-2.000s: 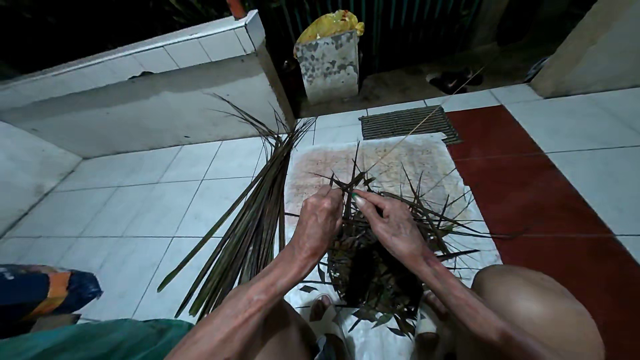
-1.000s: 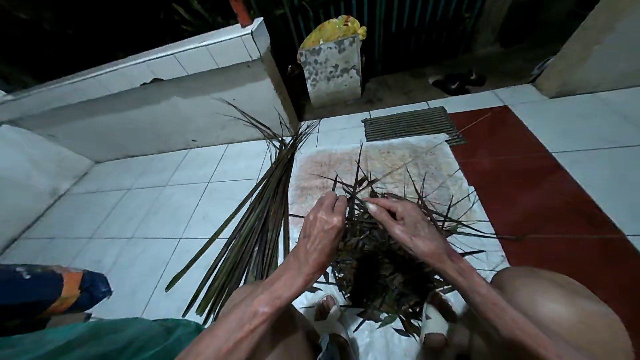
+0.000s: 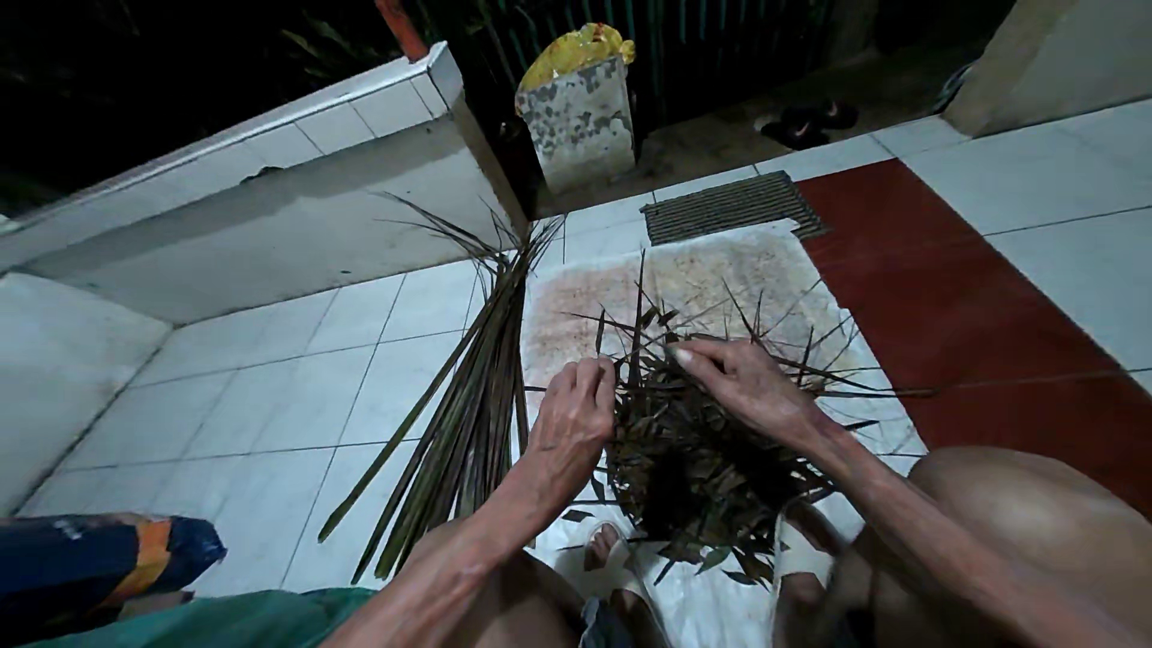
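My left hand [image 3: 576, 405] is closed at the left edge of a heap of dark leaf scraps [image 3: 693, 459], pinching what looks like a narrow leaf strip. My right hand [image 3: 742, 382] pinches a thin strip between thumb and forefinger above the heap's far side. Pointed leaf ends stick up between and beyond both hands. The scraps lie on a stained whitish cloth [image 3: 585, 306] spread on the floor between my feet. Left of the cloth, partly over its edge, rests a bundle of long dark green leaf strips [image 3: 486, 387].
A grey ribbed mat [image 3: 733, 207] touches the cloth's far edge. Beyond it stand a speckled block with a yellow bag [image 3: 576, 54] on top and dark footwear [image 3: 805, 124]. A low wall [image 3: 360, 198] runs along the left. A dark blue package [image 3: 81, 553] lies at lower left.
My hands have moved apart; they were close together over the leaves two seconds ago. The right hand now sits further right of the left one.
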